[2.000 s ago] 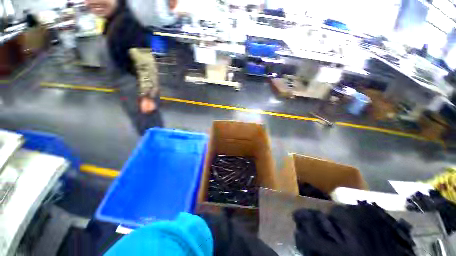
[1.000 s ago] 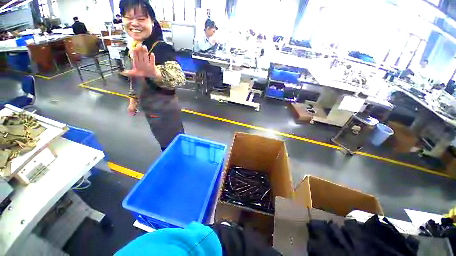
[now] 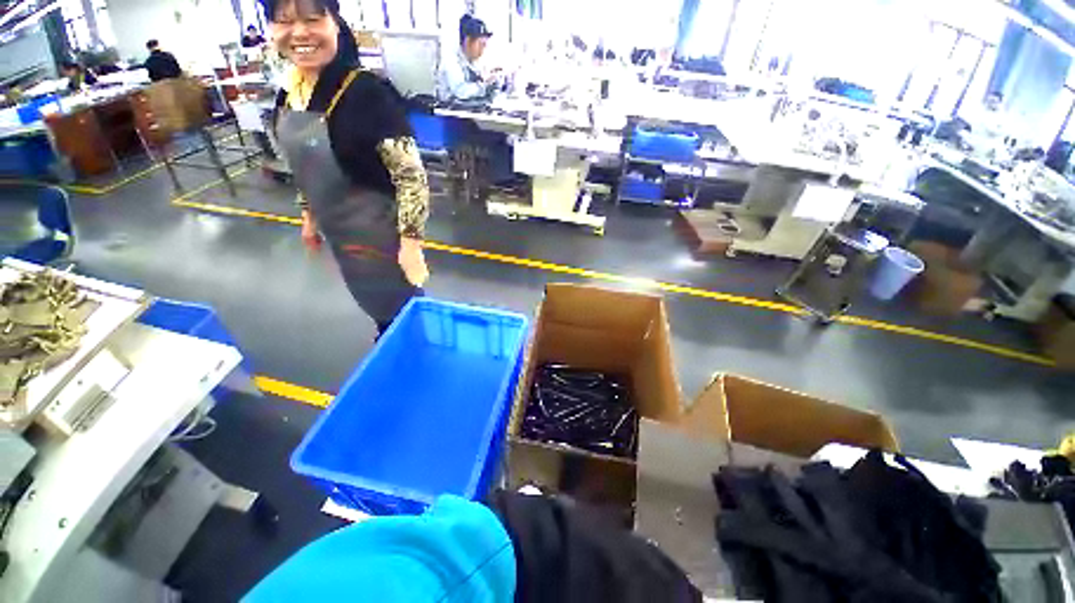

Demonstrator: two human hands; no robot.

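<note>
Neither of my hands is in the picture. My turquoise upper sleeve [image 3: 395, 556] and a black sleeve part show at the bottom edge. Nearest in front are an empty blue plastic crate [image 3: 427, 395], an open cardboard box [image 3: 604, 309] holding thin dark pieces [image 3: 578, 409] with pale glints, and a smaller open cardboard box [image 3: 802, 418] to its right. A heap of black strips [image 3: 849, 530] lies at the lower right, in front of the smaller box.
A person in a dark apron [image 3: 348, 177] stands beyond the crate, facing me. A white machine table [image 3: 130, 442] with tan pieces [image 3: 41, 324] is at the left. A yellow floor line [image 3: 566, 280] crosses behind the boxes. Rows of machines and seated people are farther back.
The person's raised hand has come down to their side. The view has steadied since the blurred earliest frame, and the crate and boxes sit slightly higher in the picture than one second ago.
</note>
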